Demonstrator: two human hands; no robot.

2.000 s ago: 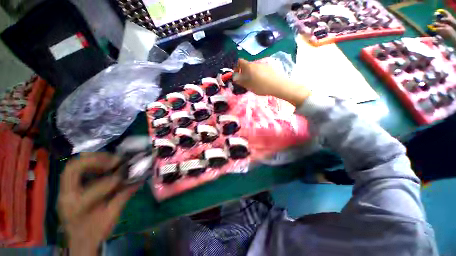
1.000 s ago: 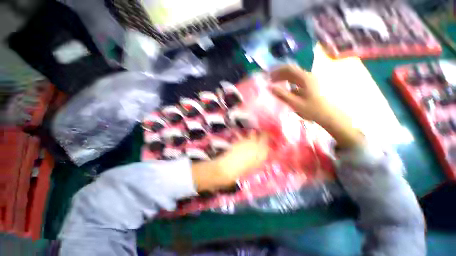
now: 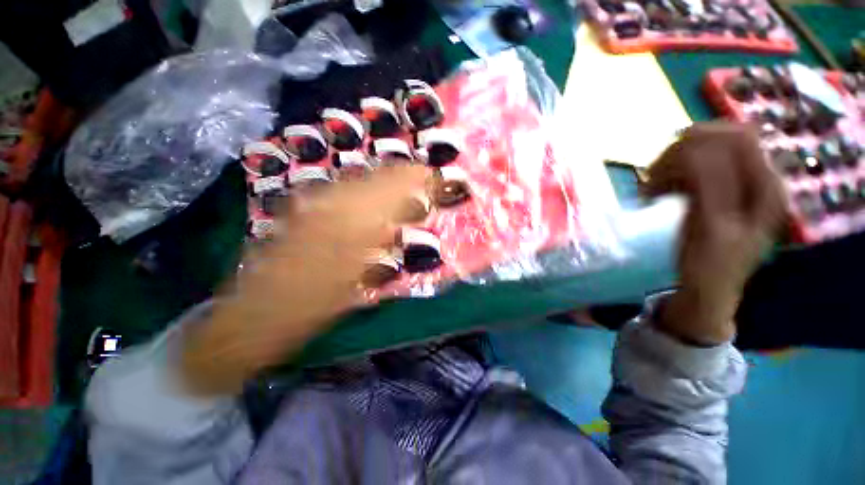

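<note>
The red pocket tray (image 3: 493,180) lies on the green bench under clear plastic film. Rows of smartwatches (image 3: 422,251) with white perforated straps stand in its left and middle part; its right part shows only film-covered red plastic. My left hand (image 3: 332,246) is blurred and reaches over the watches from the left, hiding several; whether it grips one cannot be told. My right hand (image 3: 726,204) is off the tray, right of it, with fingers bent; a small dark shape is at its fingertips, unclear. A smartwatch with a lit screen (image 3: 106,344) is at the bench's left.
A crumpled clear bag (image 3: 175,133) is at the left beside a black keyboard (image 3: 356,80). A cream paper sheet (image 3: 621,99) is right of the tray. Filled trays stand at the upper right (image 3: 688,43) and right (image 3: 816,223). Red stacked trays (image 3: 33,313) are at left; a mouse (image 3: 513,24) is behind.
My right hand has moved off the tray film to the right. My left hand has drawn back left but stays over the watches. The lit watch at left has come into sight. The view has shifted down.
</note>
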